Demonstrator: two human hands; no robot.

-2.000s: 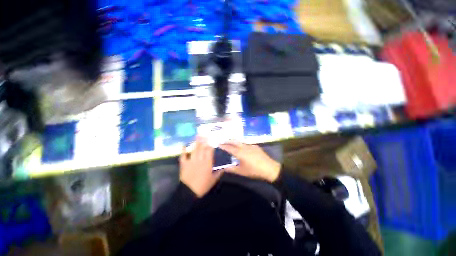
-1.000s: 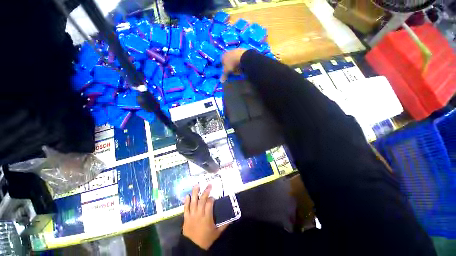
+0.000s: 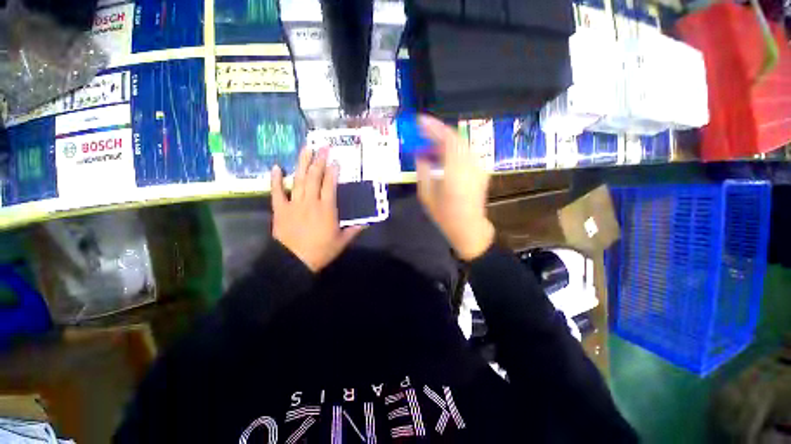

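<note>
A white plastic housing (image 3: 382, 201) with a flat black panel (image 3: 356, 201) lies at the bench edge in front of me. My left hand (image 3: 308, 206) rests on its left part, fingers spread, and holds it at the edge. My right hand (image 3: 454, 184) is raised to the right of the housing, blurred, with a small bright blue battery pack (image 3: 413, 136) at its fingertips. The pack and the housing are apart. The black electric screwdriver (image 3: 349, 61) hangs or stands just behind the housing, its lower end above the bench.
A stack of black panels (image 3: 490, 61) stands behind my right hand. White plastic covers (image 3: 655, 82) and a red basket (image 3: 737, 82) are further right. BOSCH packaging (image 3: 95, 156) covers the bench. A blue basket (image 3: 668, 269) and a carton of white-and-black units (image 3: 598, 299) are below right.
My right hand has come back from the heap of blue packs to beside the housing, now with a blue pack. My left hand stays on the housing. The view has shifted down toward my body.
</note>
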